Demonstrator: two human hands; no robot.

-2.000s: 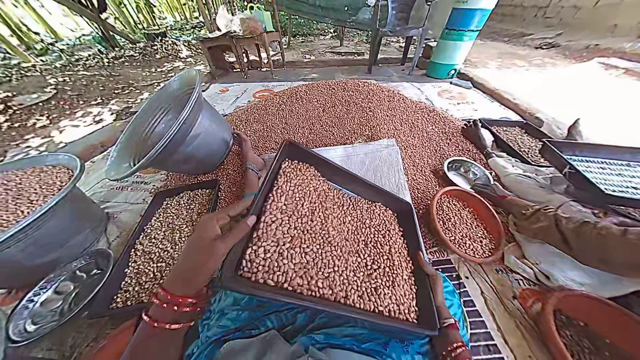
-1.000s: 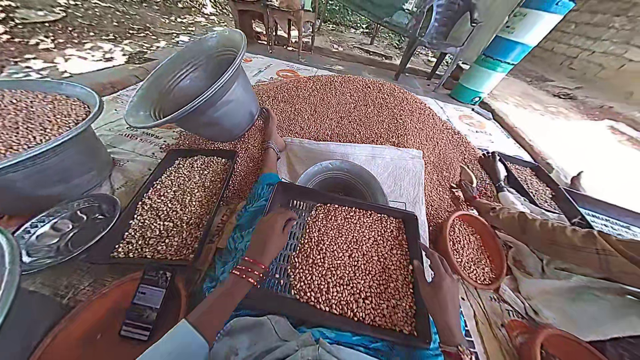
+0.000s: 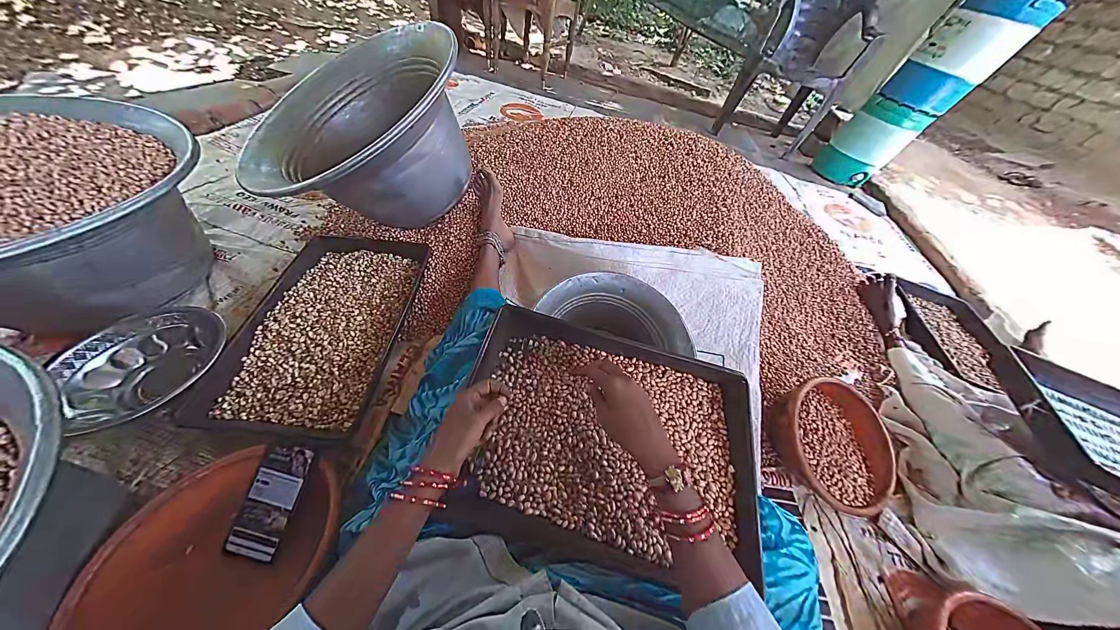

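Observation:
A black plastic tray lies across my lap, spread with reddish-brown peanut kernels. My left hand is over the tray's left side, thumb and fingertips pinched together; whether a kernel is between them cannot be told. My right hand reaches over the middle of the kernels, palm down, fingertips at or just above them. Beyond the tray's far edge a round metal bowl stands on a white sack. Left of my leg, another black tray holds paler kernels.
A large heap of kernels lies ahead. A tilted metal tub, a full metal tub and a steel plate are at left. A phone rests on an orange basin. Another person's hand and a clay bowl are at right.
Two seconds ago both hands held the tray by its sides, over the sack. The tray now rests on my lap, and both hands are over the kernels, which have spread across it.

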